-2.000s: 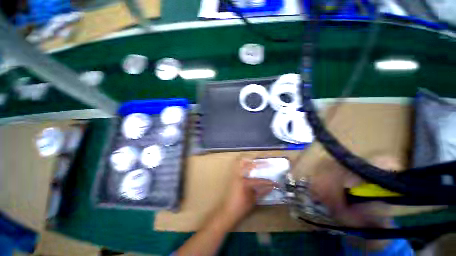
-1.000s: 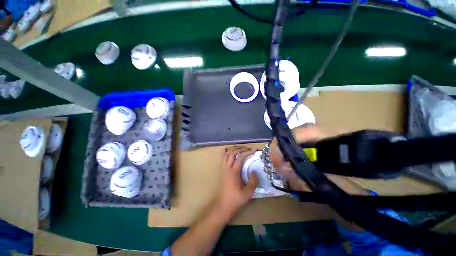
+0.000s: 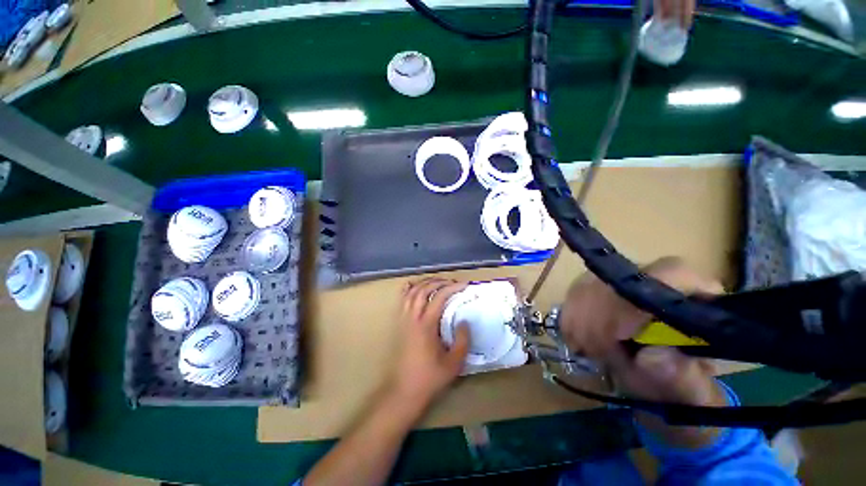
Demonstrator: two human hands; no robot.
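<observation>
A white round unit [image 3: 489,321] sits in the white assembly fixture [image 3: 513,356] on the cardboard. My left hand [image 3: 432,344] lies over the left side of the unit, thumb on its face, fingers around its edge. My right hand [image 3: 622,327] is closed round the black electric screwdriver [image 3: 783,318] with its yellow band. The screwdriver's metal nose [image 3: 551,344] is at the right edge of the unit; whether its tip touches a screw cannot be told.
A dark tray [image 3: 380,214] holds white rings [image 3: 442,164]. A left tray [image 3: 285,313] holds stacked housings [image 3: 211,353]. A right tray [image 3: 760,223] holds a plastic bag [image 3: 826,223]. The thick cable [image 3: 570,218] hangs across the view. Units stand on the green conveyor; another person's hand [image 3: 672,9] holds one.
The screwdriver nose has moved from over the unit to its right edge, and my right hand has shifted right and lower. My left hand stays on the unit. Another person's hand has appeared at the top.
</observation>
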